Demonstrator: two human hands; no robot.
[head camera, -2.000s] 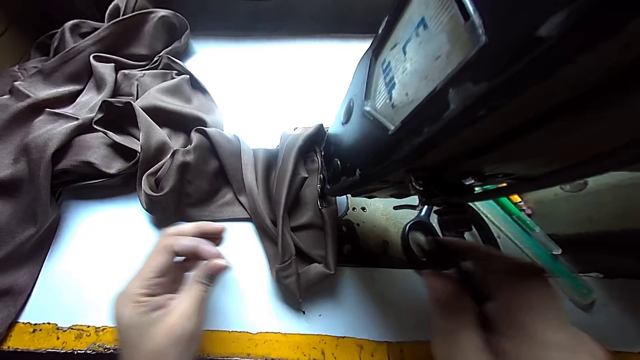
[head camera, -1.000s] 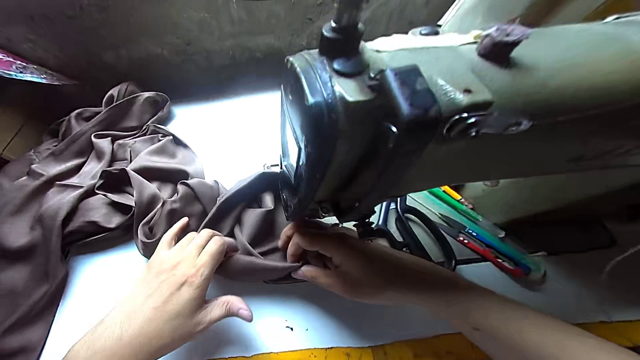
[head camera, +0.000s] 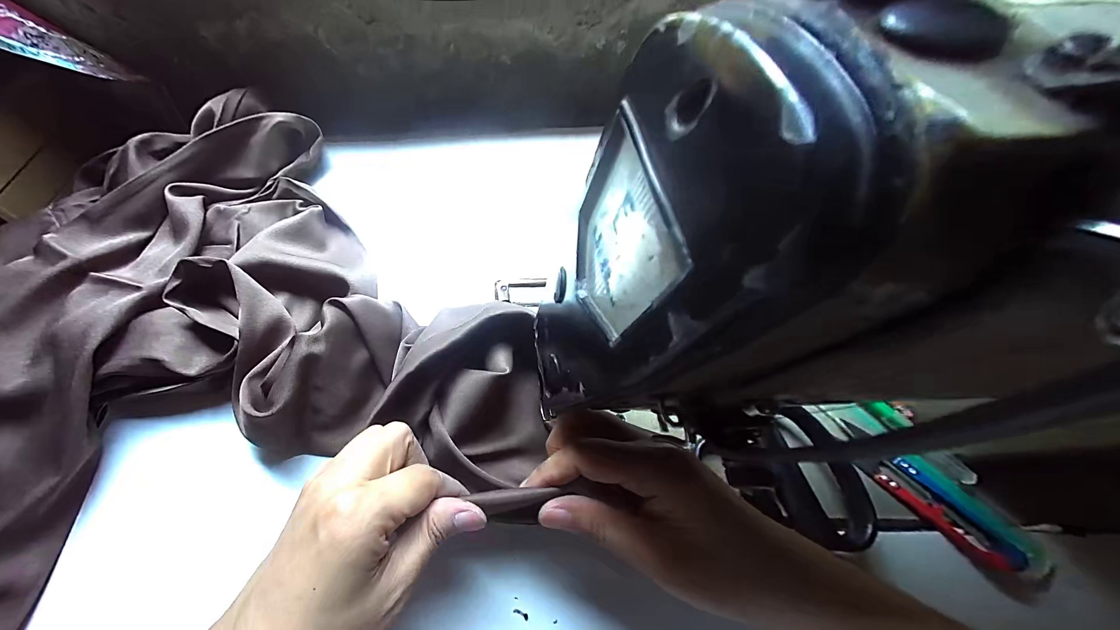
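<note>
A dark brown fabric (head camera: 289, 350) lies in loose folds over the left of the white table, and its right end reaches the head of a sewing machine (head camera: 752, 201). Both hands pinch the near edge of this cloth just in front of the machine. My left hand (head camera: 376, 516) holds it between thumb and fingers, while my right hand (head camera: 630, 499) grips it a short way to the right, close under the machine head. Between the two thumbs the edge looks rolled or folded. The needle area is hidden behind the machine head and my right hand.
Black-handled scissors (head camera: 831, 481) lie on the right beyond my right wrist. Near them are several coloured pens or similar tools (head camera: 954, 507). A wall (head camera: 394, 70) stands behind the white table (head camera: 455, 201). Small dark scraps (head camera: 521, 611) lie near the front.
My left hand, earlier off the cloth with fingers apart, now pinches its edge. My right hand, near the scissors two seconds ago, is on the cloth. The view has shifted.
</note>
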